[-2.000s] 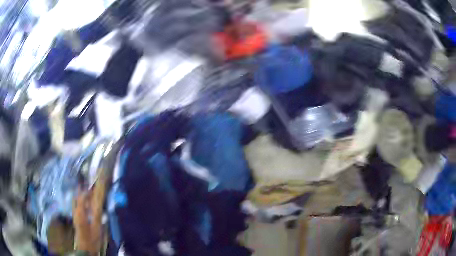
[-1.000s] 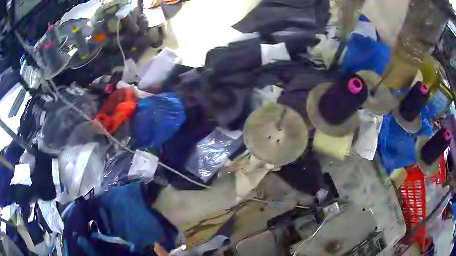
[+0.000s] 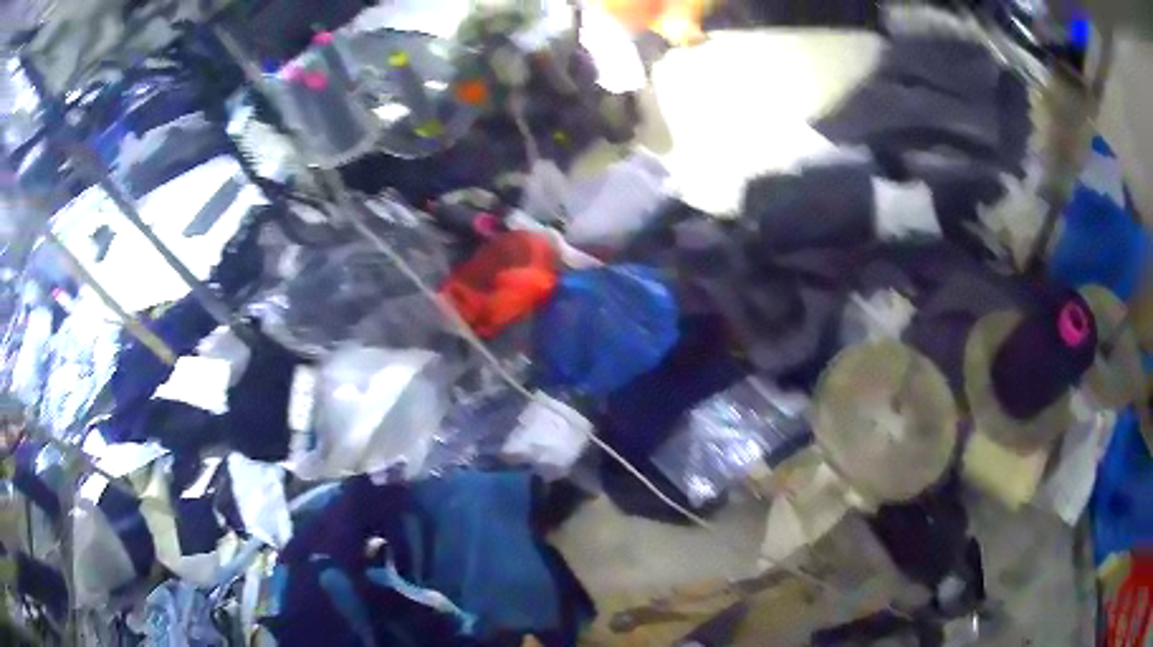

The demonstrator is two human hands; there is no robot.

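Note:
No hand shows clearly; a tiny skin-toned spot at the bottom edge is too small to tell. Nearest in front lie navy and mid-blue cut pieces (image 3: 487,550) with a thin pale strip (image 3: 424,594) on them, at the bottom left of centre. A clear glossy plastic bag (image 3: 727,442) lies right of them. A blue bundle (image 3: 613,329) and a red-orange bundle (image 3: 503,281) touch each other behind. A dark thread cone (image 3: 1043,354) with a pink core stands on a round holder at the right. The picture is blurred.
An empty round disc (image 3: 885,421) stands beside the cone. Dark cloth (image 3: 936,108) is heaped at the back right. A thin cord (image 3: 518,379) crosses the middle. Part of a red basket (image 3: 1129,600) shows at the lower right. White and dark scraps (image 3: 196,383) crowd the left.
The view has swung left, so the bundles, disc and cone sit further right and the other cones have left the picture. The skin-toned spot at the bottom edge is now smaller.

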